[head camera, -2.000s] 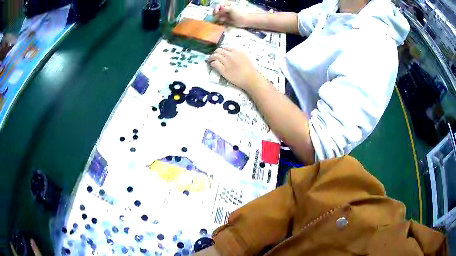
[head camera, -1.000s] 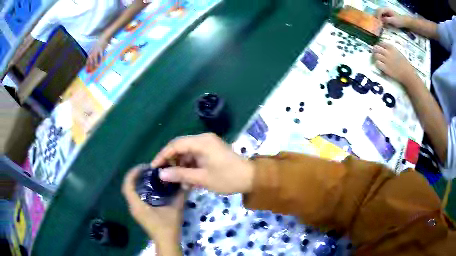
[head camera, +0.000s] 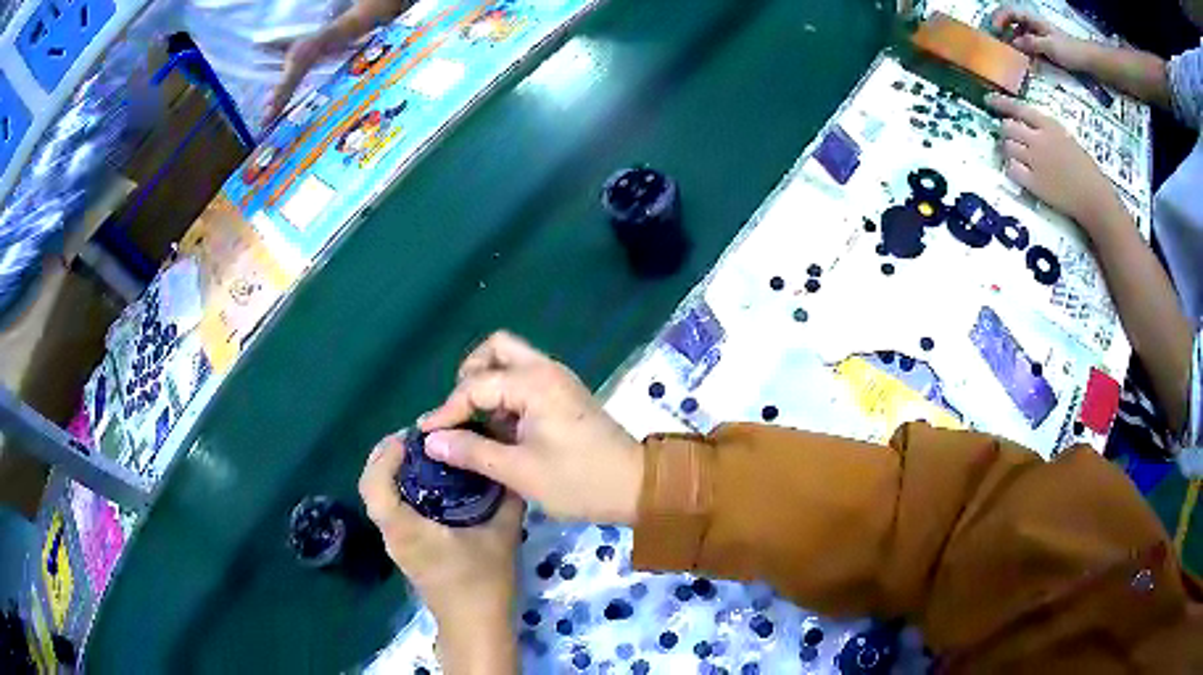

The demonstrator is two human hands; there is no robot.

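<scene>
A black cylindrical unit is held over the green belt's near edge. My left hand is wrapped around its side from below. My right hand is at the unit's top, thumb and fingertips pressed together on its upper edge; whether a small piece is between them cannot be seen. Small black round stickers lie scattered on shiny clear film below my right sleeve.
One black unit stands farther up the green belt, another stands left of my hands. Black rings and an orange-brown block lie on the printed paper near a neighbour's hands. Another person's hand is across the belt.
The view has shifted slightly. My hands still hold the unit, with my right fingertips still at its top. The unit farther up the belt now appears higher and farther right.
</scene>
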